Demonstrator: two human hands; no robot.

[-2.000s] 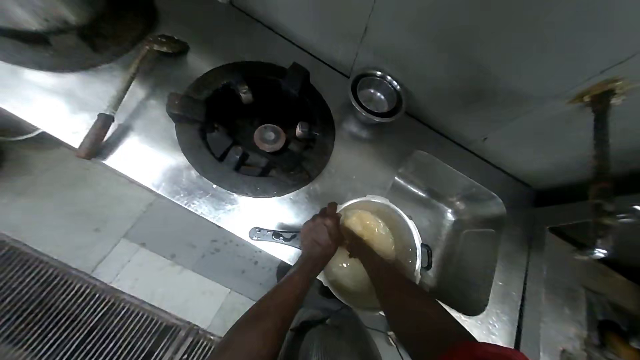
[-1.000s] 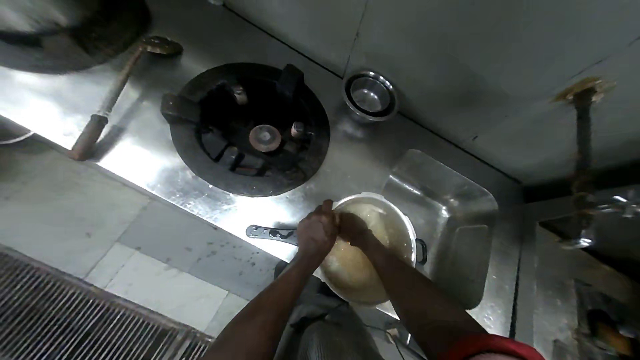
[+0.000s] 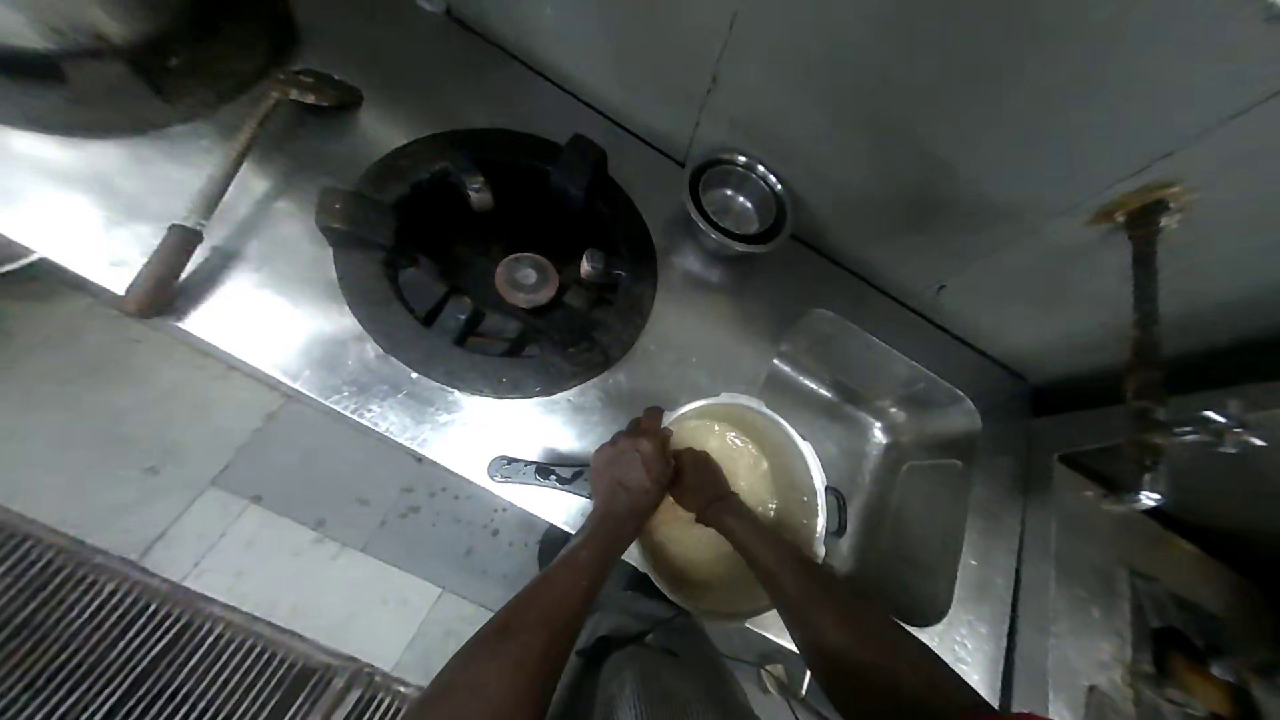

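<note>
A metal pressure cooker pan point(image 3: 815, 470) with a black handle point(image 3: 540, 474) stands at the counter's front edge, beside the sink. It holds a pale, cloudy liquid point(image 3: 735, 455). My left hand point(image 3: 632, 470) is at the pan's left rim, near the base of the long handle, with its fingers curled; whether it grips the rim is hidden. Against it, inside the rim, my right hand point(image 3: 700, 482) reaches down over the liquid. Its fingers are mostly hidden, so I cannot tell what it holds.
A black gas burner point(image 3: 525, 280) lies left of the pan. Nested steel bowls point(image 3: 738, 200) stand by the wall. The steel sink point(image 3: 880, 460) is at the right, below a wall pipe point(image 3: 1145, 310). A ladle point(image 3: 225, 180) and a large pot point(image 3: 130, 80) are at the left.
My right hand, over the liquid's middle a second ago, is now closer to the left rim beside my left hand. The liquid's surface pattern has changed. My left hand has stayed at the rim.
</note>
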